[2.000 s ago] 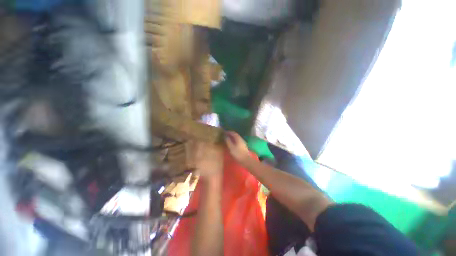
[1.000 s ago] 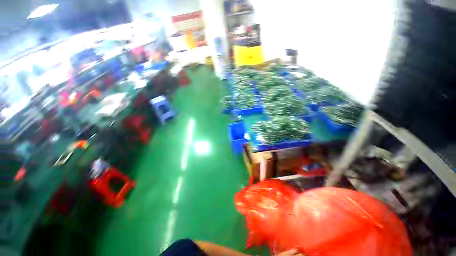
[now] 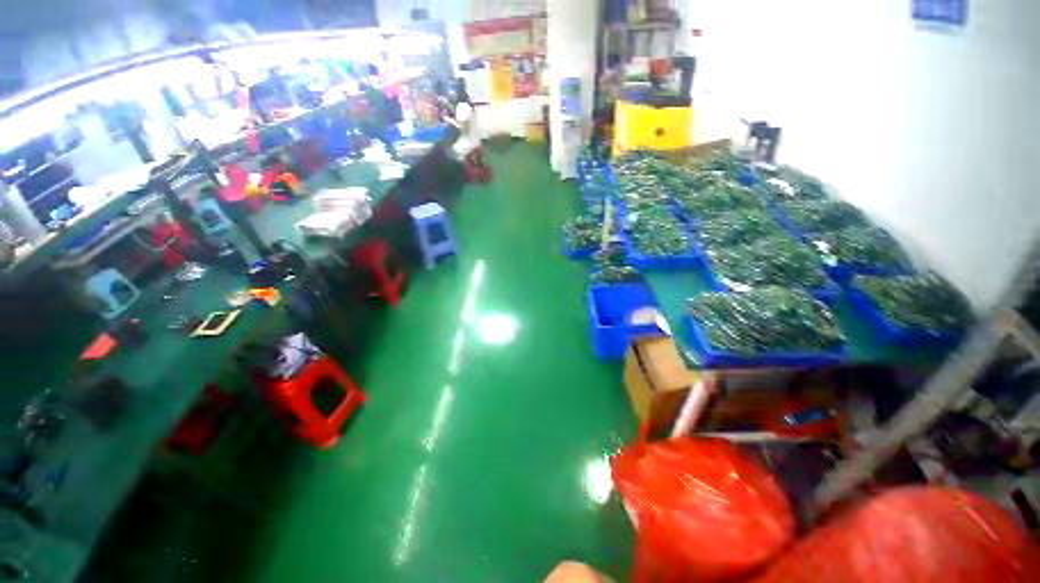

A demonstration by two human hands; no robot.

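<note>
A large, bulging, shiny red plastic sack point(image 3: 707, 507) lies at the bottom right. A second red bulge point(image 3: 912, 541) fills the corner beside it; I cannot tell if it is the same sack. A small patch of bare skin, probably my left hand or forearm point(image 3: 574, 572), shows at the bottom edge just left of the sack. It is cut off, so its fingers and any hold are hidden. My right hand is not in view.
Blue bins point(image 3: 770, 330) of green boards cover a bench at right, with a carton point(image 3: 659, 382) under its near corner. A slanted pale bar point(image 3: 901, 421) crosses at right. Red stool point(image 3: 325, 399) and blue stool point(image 3: 433, 231) stand beside the left bench point(image 3: 148, 421). Green floor runs between.
The view has steadied and swung, with the sack now further right and lower. Less of my left arm shows; its dark sleeve has left the picture.
</note>
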